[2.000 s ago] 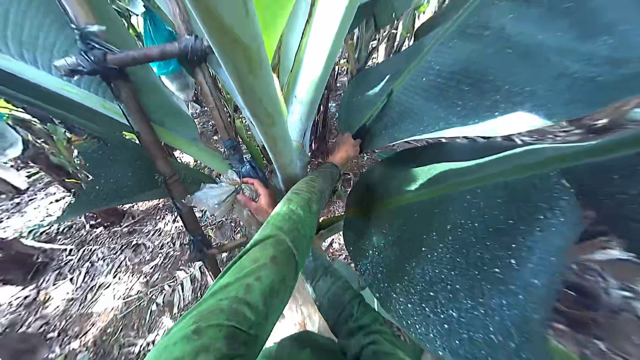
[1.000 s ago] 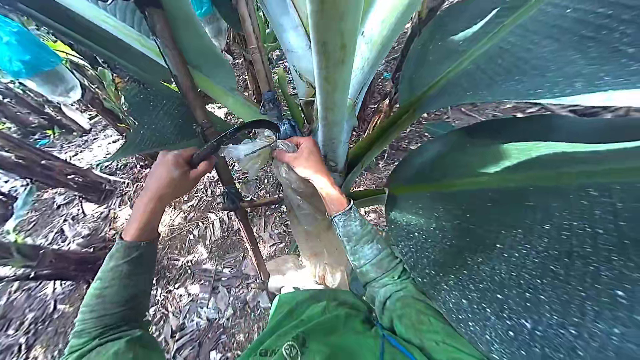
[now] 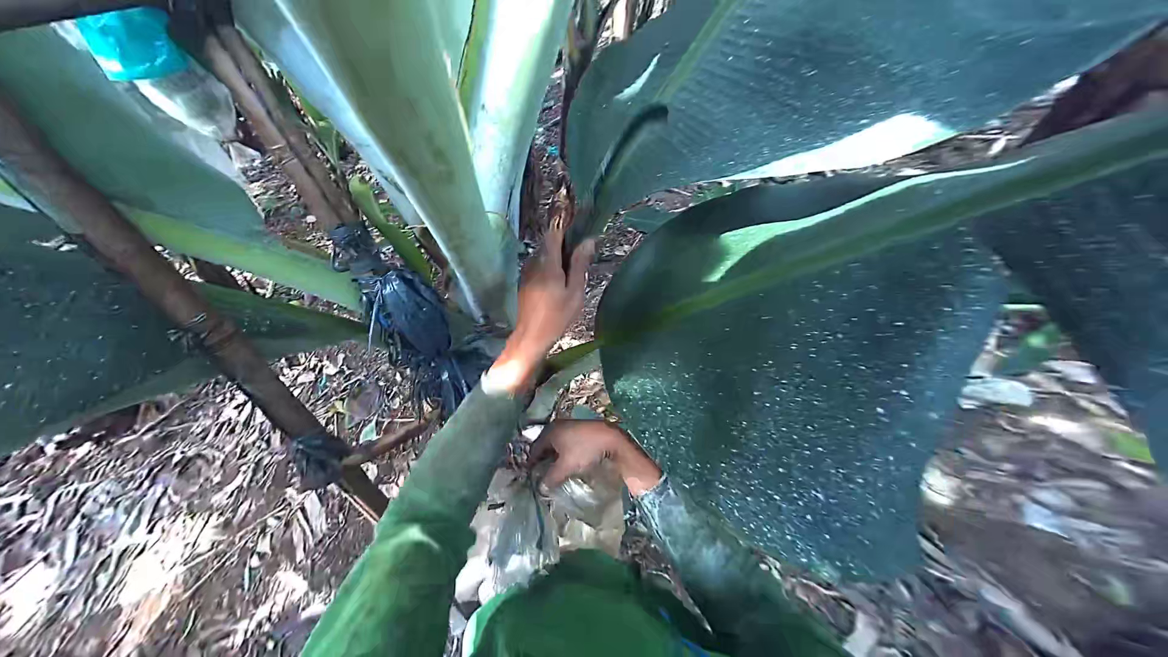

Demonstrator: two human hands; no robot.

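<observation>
My left hand (image 3: 550, 290) reaches up beside the base of the pale green leaf stalks (image 3: 497, 182) of a banana-like plant. It is closed around a dark tool whose curved blade (image 3: 630, 141) stands out against a broad leaf; the handle is mostly hidden by the fingers. Lower down, near my body, my right hand (image 3: 584, 449) has its fingers bent down onto the gathered top of a crumpled, translucent plastic bag (image 3: 538, 516). A dark blue plastic bundle (image 3: 411, 315) is tied left of the stalks.
Wooden poles (image 3: 214, 333) lashed with dark ties cross the left side. A large broad leaf (image 3: 803, 392) fills much of the right. A turquoise and clear bag (image 3: 137, 46) hangs at upper left. Dry leaf litter (image 3: 164, 547) covers the ground.
My left hand has moved with the curved blade from the left pole across to the right of the stalks. My right hand has come down toward my body with the plastic.
</observation>
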